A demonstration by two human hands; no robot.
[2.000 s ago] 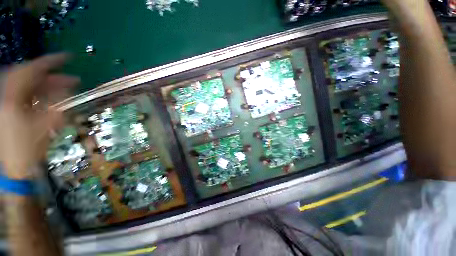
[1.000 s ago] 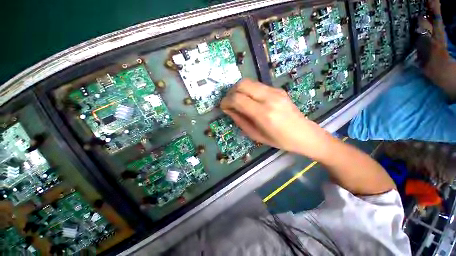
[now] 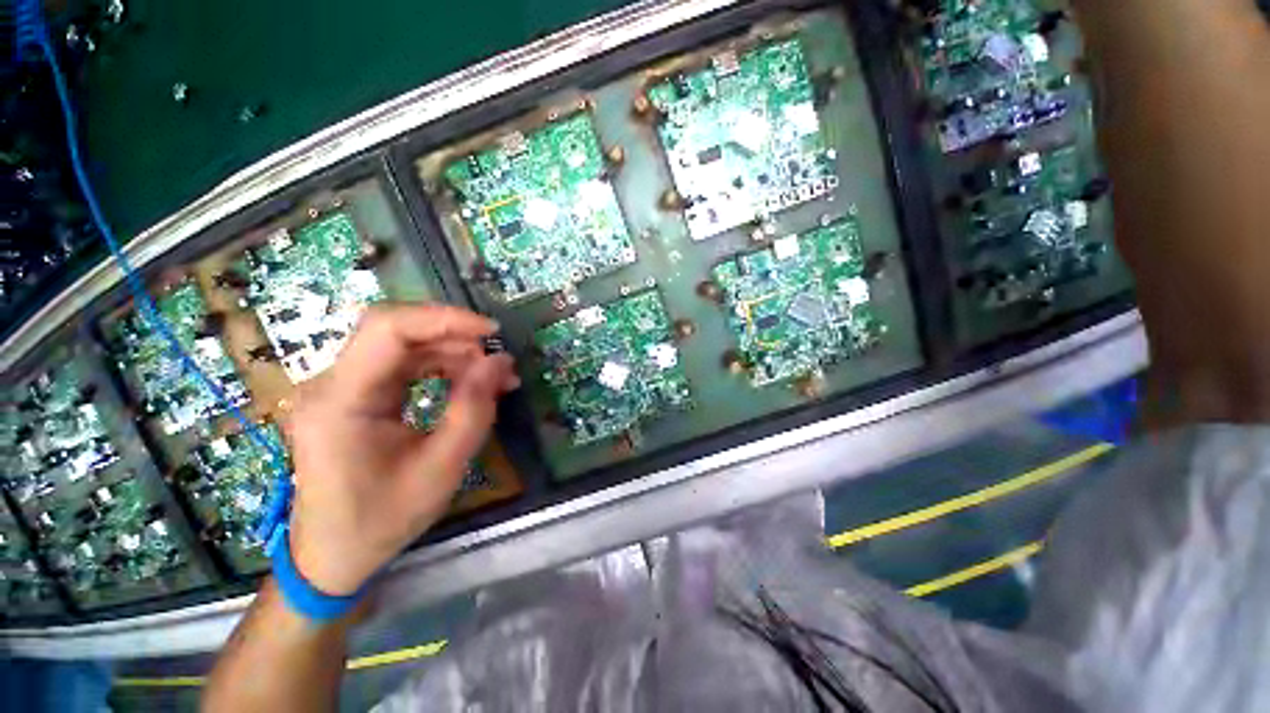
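My left hand [image 3: 390, 432], with a blue wrist strap [image 3: 309, 596], is over an orange-brown carrier. Its thumb and forefinger pinch a small dark component [image 3: 495, 343]. The hand partly hides the boards below it. Right of it, a grey-green carrier [image 3: 666, 265] holds several green circuit boards, among them one at its upper left [image 3: 541, 206] and one at its lower left [image 3: 613, 365]. My right forearm crosses the right edge of the view. My right hand is beyond the top edge, out of the picture.
More carriers with boards [image 3: 1024, 209] lie to the right and left, split by dark bars. Pale metal rails [image 3: 669, 513] run along both sides. A blue cord [image 3: 98, 209] crosses the left boards. A dark component heap [image 3: 35, 209] lies on the green bench at upper left.
The view has swung back left. My right hand, over the boards a second ago, has left the picture at the upper right. My left hand has come in, pinching a component.
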